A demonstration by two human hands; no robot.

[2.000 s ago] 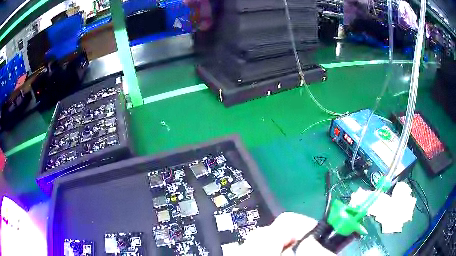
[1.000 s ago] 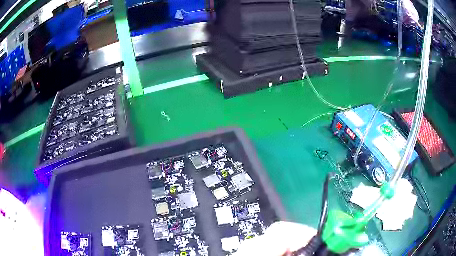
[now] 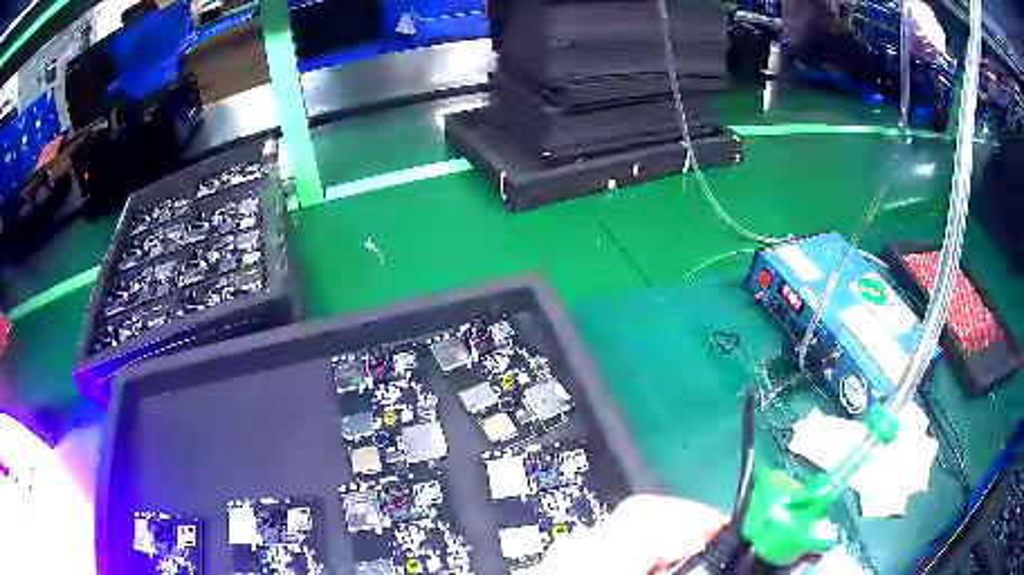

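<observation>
My right hand [image 3: 646, 537], overexposed white and cut off by the bottom edge, is closed around the dark barrel of a dispensing syringe with a bright green cap [image 3: 786, 519]. A clear air hose [image 3: 952, 242] rises from the cap. The hand is over the lower right of a black component tray [image 3: 320, 332]. Circuit boards [image 3: 390, 413] lie in it in groups, with silver, white and yellow parts. The syringe tip is hidden. No left hand can be made out; a white-pink glare [image 3: 34, 494] fills the lower left edge.
A second board tray [image 3: 288, 253] stands at the left. Stacked black trays [image 3: 612, 67] stand at the back on the green mat. At the right are a blue dispenser controller [image 3: 853, 309], crumpled white wipes [image 3: 893, 461] and a tray with red contents [image 3: 954, 301]. A green post [image 3: 286, 101] rises behind.
My right hand and the green cap have shifted slightly in the picture, and the cap has turned. The grip looks the same. The whole view has shifted a little, with the tray appearing higher.
</observation>
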